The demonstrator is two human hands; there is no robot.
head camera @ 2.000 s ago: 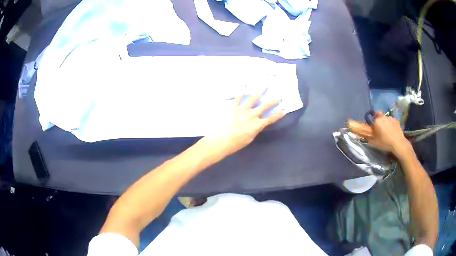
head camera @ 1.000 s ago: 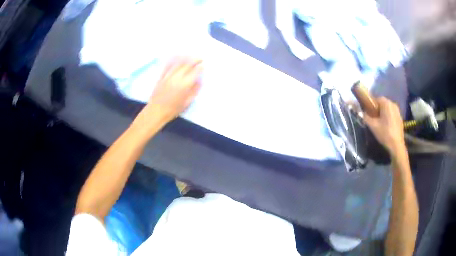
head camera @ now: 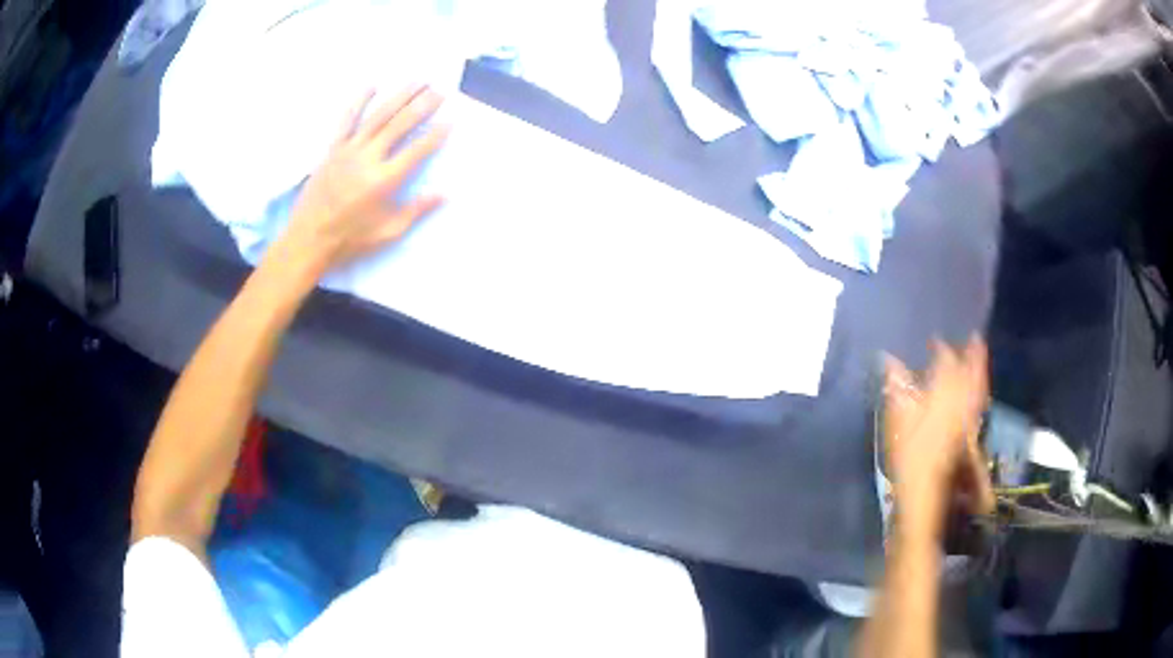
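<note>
A pale blue-white garment (head camera: 592,276), glaring under the light, lies over the raised oval pad, with its narrow end towards the right. My left hand (head camera: 367,186) lies palm down on its left part, fingers spread. My right hand (head camera: 939,411) is off the garment at the table's right edge, blurred, with its fingers extended and apart. The iron (head camera: 971,486) is under and beside my right wrist, mostly hidden; part of its brown handle and metal edge show. My right hand appears off the handle.
Crumpled light-blue garments (head camera: 849,116) and a pale strip (head camera: 688,84) lie at the table's far side. A black phone (head camera: 100,253) lies at the left. Pale hose and cable (head camera: 1081,495) run right from the iron. A blue bag (head camera: 270,585) is below the near edge.
The iron has moved from the garment's right end to the table's near right edge, and my right hand has opened. My left hand has moved left and flattened on the cloth.
</note>
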